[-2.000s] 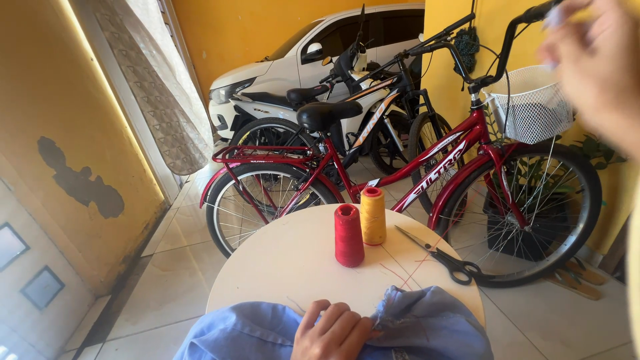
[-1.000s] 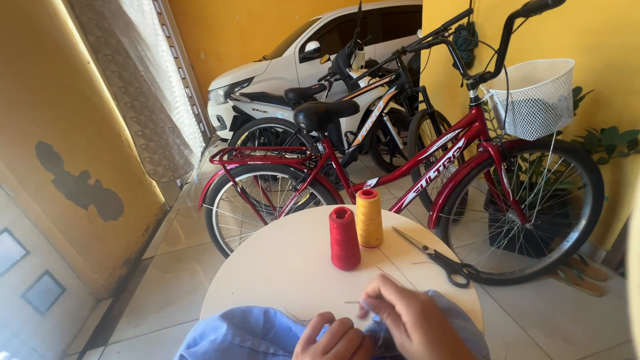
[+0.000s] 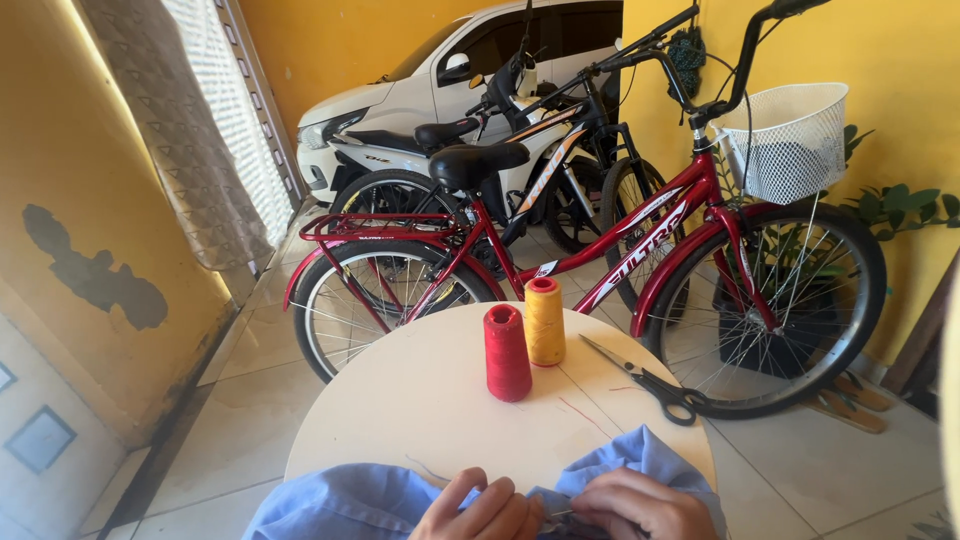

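Note:
Blue cloth (image 3: 352,499) is bunched over the near edge of a round, cream-coloured table (image 3: 390,382). At the bottom centre my left hand (image 3: 484,510) grips a fold of it. My right hand (image 3: 637,506) is close by on the right, its fingertips pinched on what looks like a thin needle at the cloth. Both palms are hidden. A red thread cone (image 3: 508,360) and a yellow thread cone (image 3: 545,322) stand side by side beyond my hands. Scissors with black handles (image 3: 652,386) lie on the right, and loose bits of thread (image 3: 585,416) are near them.
A red bicycle (image 3: 480,247) with a white basket (image 3: 795,142) stands right behind the table. Farther back are a black bicycle (image 3: 551,169), a motorcycle (image 3: 382,154) and a white car (image 3: 390,97). A potted plant (image 3: 780,322) is behind the front wheel, and a curtain (image 3: 180,142) hangs left.
My right hand was raised at the upper right two seconds ago; it came down to the cloth beside my left hand and is now lower, against the fabric. My left hand stays on the cloth.

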